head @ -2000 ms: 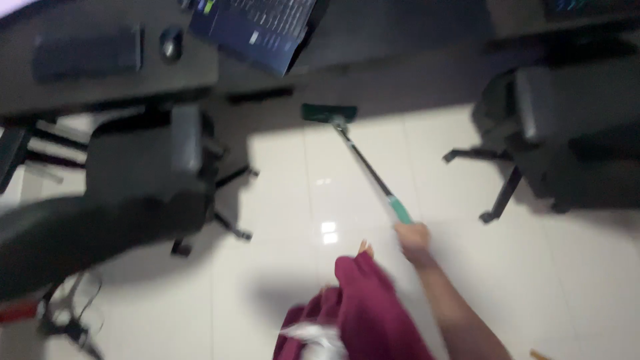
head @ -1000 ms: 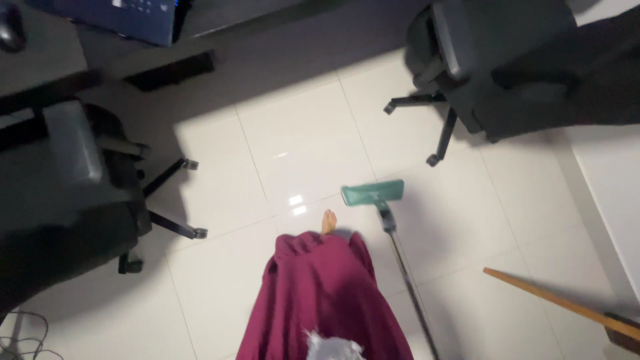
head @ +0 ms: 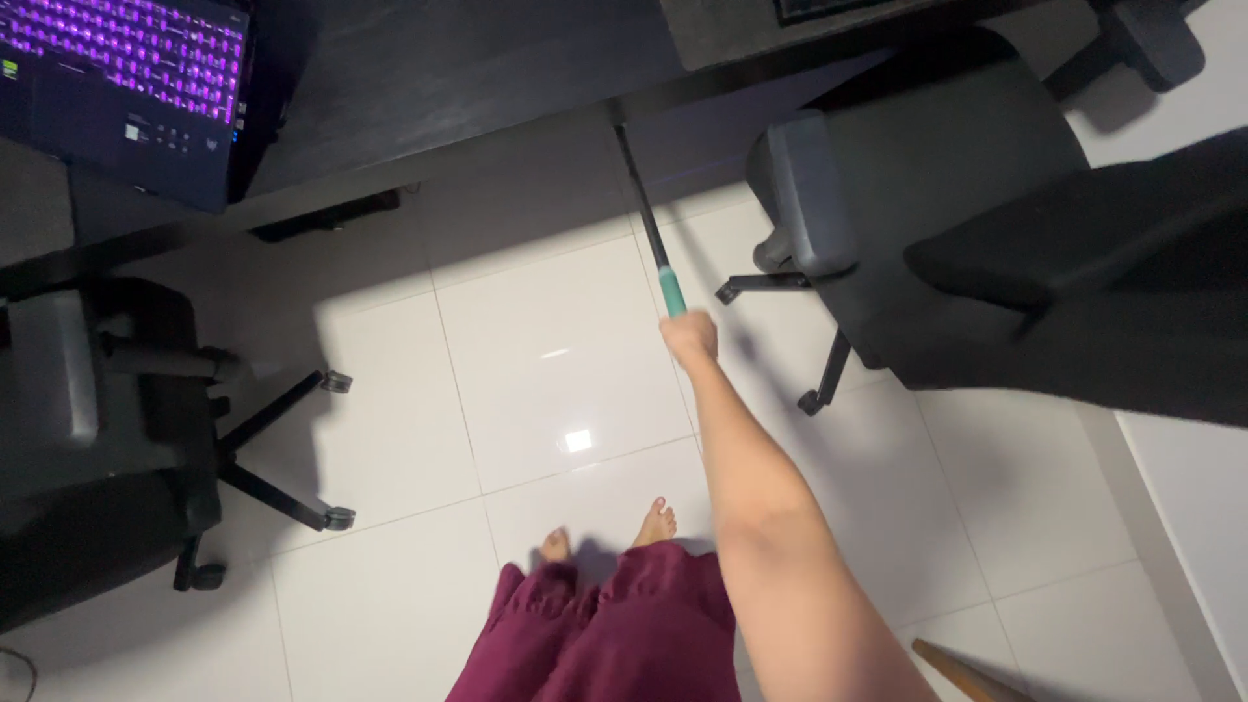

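Note:
My right hand [head: 690, 337] is closed around the green grip of a long-handled floor tool [head: 645, 210]. Its black shaft runs forward from the grip and passes beneath the dark desk [head: 468, 73], which hides the tool's head. My left hand is out of view. Below my outstretched arm, my bare feet [head: 657, 523] stand on the pale tiled floor [head: 565, 370], under maroon trousers [head: 624, 634].
Black office chairs stand at the left [head: 58, 390] and right [head: 960, 195], their wheeled legs reaching over the tiles. A laptop [head: 127, 88] with a purple-lit keyboard lies on the desk. A wooden piece [head: 960, 673] is at the lower right, near the white wall [head: 1199, 507].
The tool's green head, in the open beside my foot one second ago, is now hidden beneath the desk. My right arm has come back into view, stretched forward on the grip.

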